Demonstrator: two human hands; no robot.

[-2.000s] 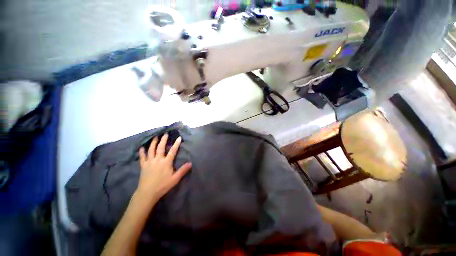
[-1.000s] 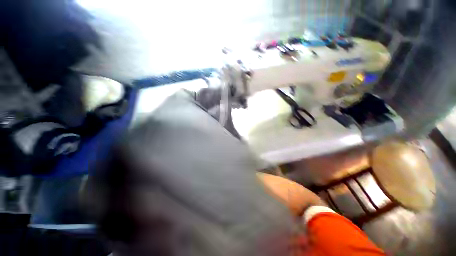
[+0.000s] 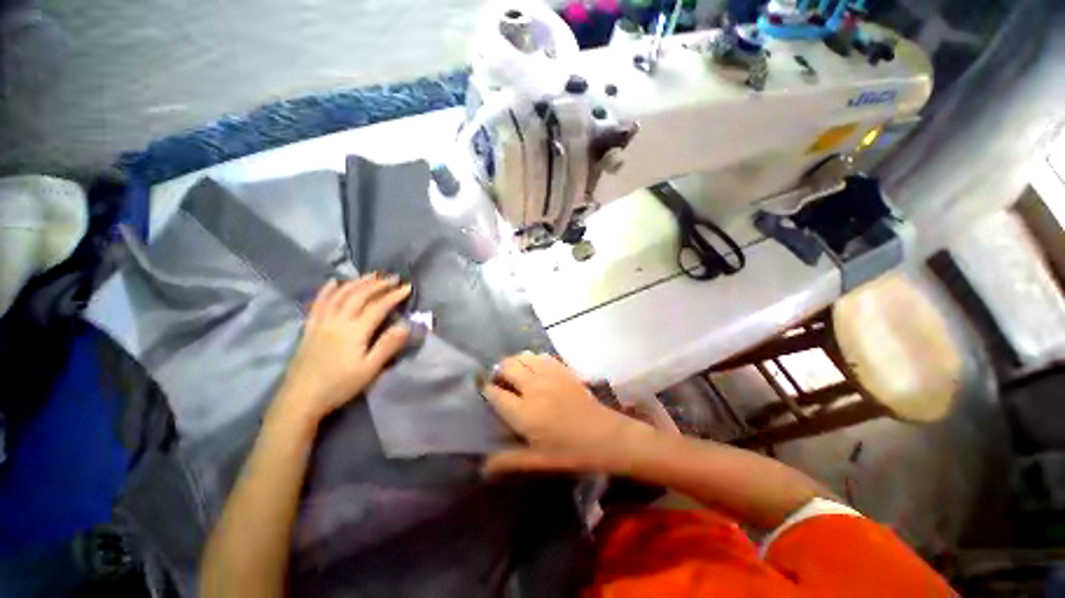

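Observation:
A large dark grey cloth garment piece lies on the table's left part and drapes over the front edge to my lap. Several strips and folded layers show on it. My left hand lies on the cloth, fingers bent near a small white patch. My right hand holds the edge of a paler grey folded panel, fingers curled on it. The sewing machine head stands behind; its presser foot and needle are beyond the cloth, which does not appear to be under them.
Black fabric shears lie right of the needle. A small tray with dark scraps is at the table's right edge. A round wooden stool stands at right. Blue cloth and a black-and-white bundle are at left.
The cloth was lifted and swung in a blur, and now lies spread further left with its strips and folds showing. My right hand has come up from the lap onto it.

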